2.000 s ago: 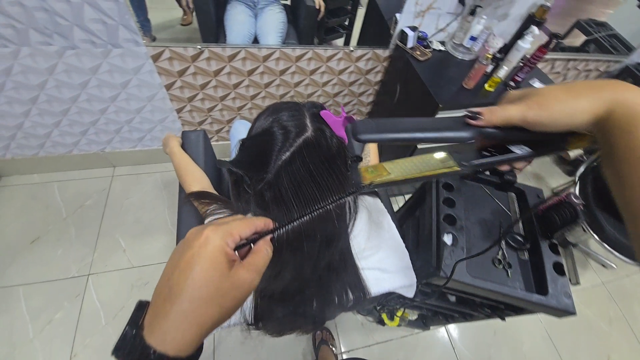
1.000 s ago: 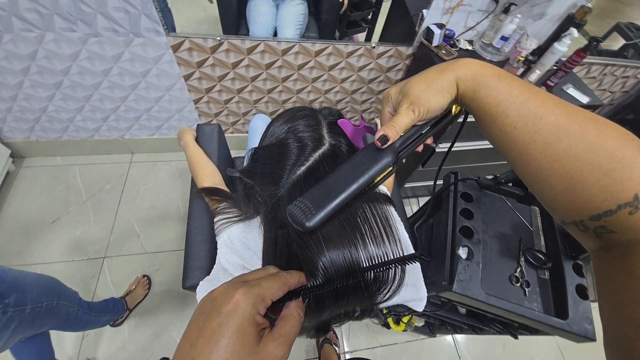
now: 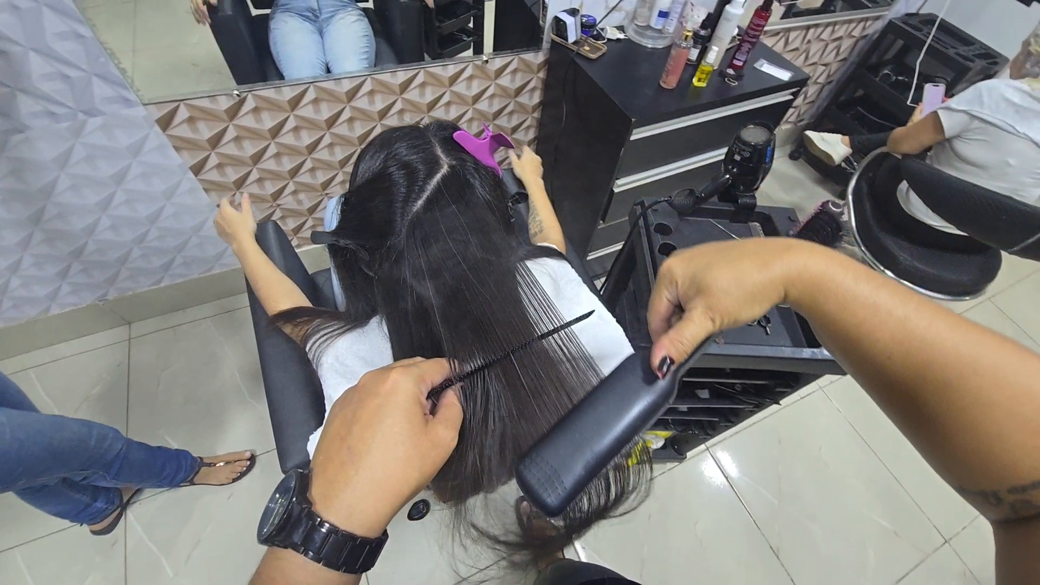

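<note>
My left hand (image 3: 386,439) grips a black comb (image 3: 520,348), whose teeth lie across the long dark hair (image 3: 463,301) of a seated person. In my right hand (image 3: 707,301) is a black hair straightener (image 3: 597,435), low over the right side of the hair near its ends. Whether its plates pinch the strands is hidden from this angle. A purple hair clip (image 3: 485,149) sits at the top right of the head, beside a parting. Another dark clip (image 3: 333,238) shows at the left of the head. A white towel (image 3: 581,301) covers the person's shoulders.
A black salon trolley (image 3: 731,341) with scissors and a hair dryer (image 3: 747,158) stands at the right. Behind it, bottles top a black cabinet (image 3: 585,122). Another person's jeans-clad legs (image 3: 89,455) are at the left; someone sits on a chair (image 3: 926,219) at the far right.
The straightener has moved from the middle of the hair down toward its ends. Two seconds ago its plates were apart beside the hair. The comb remains in my left hand.
</note>
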